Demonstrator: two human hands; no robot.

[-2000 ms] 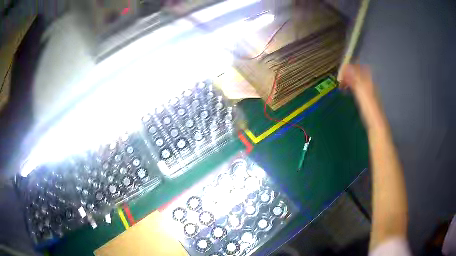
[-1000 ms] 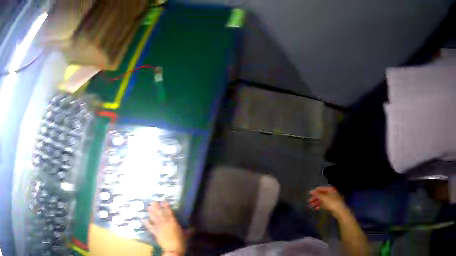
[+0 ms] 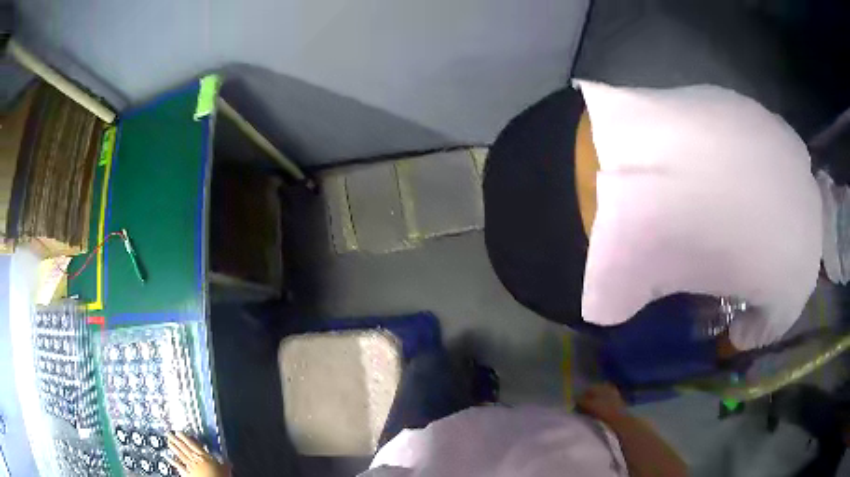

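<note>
A clear blister tray (image 3: 144,368) with rows of round black parts with pale centres lies on the green mat at the lower left. My left hand (image 3: 194,456) is at the bottom edge, its fingers spread over the tray's lower right corner; it is partly cut off. My right hand (image 3: 601,402) is low beside my body, away from the bench; it is small and blurred, and its fingers are hard to make out. More filled trays (image 3: 58,373) stand at the far left, glaring in the light.
A cardboard divider stack (image 3: 51,172) and green-handled tool (image 3: 135,258) with red wire are on the bench. A pale-seated stool (image 3: 340,393) stands beside it. A person in a light shirt (image 3: 699,205) bends at the right, near a blue stool (image 3: 648,359). A grey partition (image 3: 373,70) runs behind.
The view has swung right, so the bench now sits at the left edge. The other person fills more of the right side. My left hand remains on the tray.
</note>
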